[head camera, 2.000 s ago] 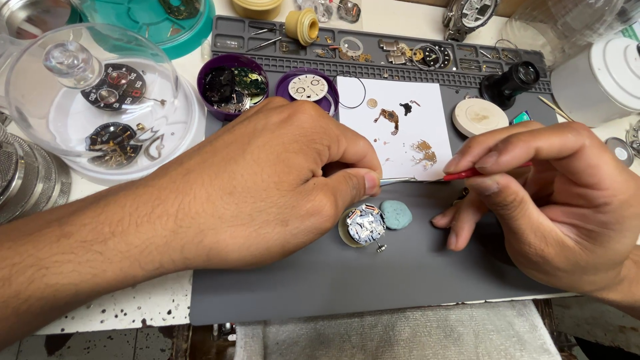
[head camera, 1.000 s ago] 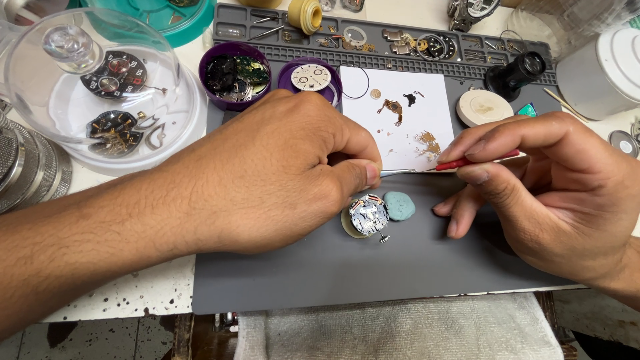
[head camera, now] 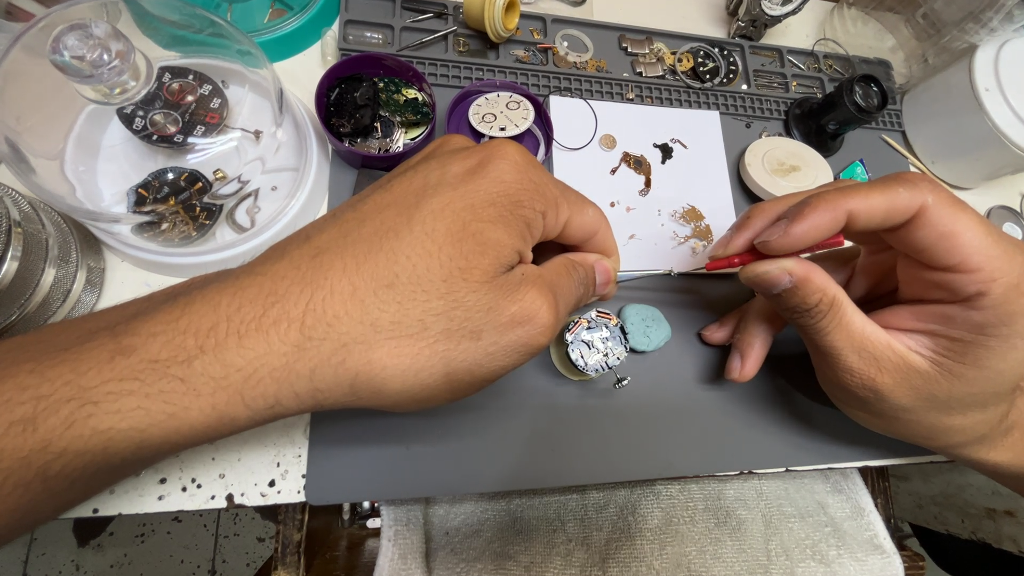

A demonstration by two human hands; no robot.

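My left hand (head camera: 480,280) pinches metal tweezers (head camera: 640,274), whose tips hold a tiny part too small to name. Between thumb and fingers, my right hand (head camera: 864,296) holds a thin red-handled tool (head camera: 772,254), its fine point meeting the tweezer tips. Below them a watch movement (head camera: 597,344) with its stem and crown (head camera: 621,382) sticking out rests on a pale round holder (head camera: 562,362). A lump of blue-green putty (head camera: 645,327) lies right beside the movement. Behind the hands, a white paper (head camera: 576,200) bears copper-coloured plates (head camera: 638,166) and small parts.
A clear dome (head camera: 48,152) covers watch dials at the left. Purple cups (head camera: 323,120) hold parts and a cream dial (head camera: 502,114). A black loupe (head camera: 836,116) and round cream block (head camera: 784,168) stand right. The mat's tray (head camera: 552,76) runs along the back; a towel (head camera: 624,528) hangs in front.
The red tool's point and the tweezer tips have stayed close together. The crown on the movement shows more to the lower right than two seconds ago.
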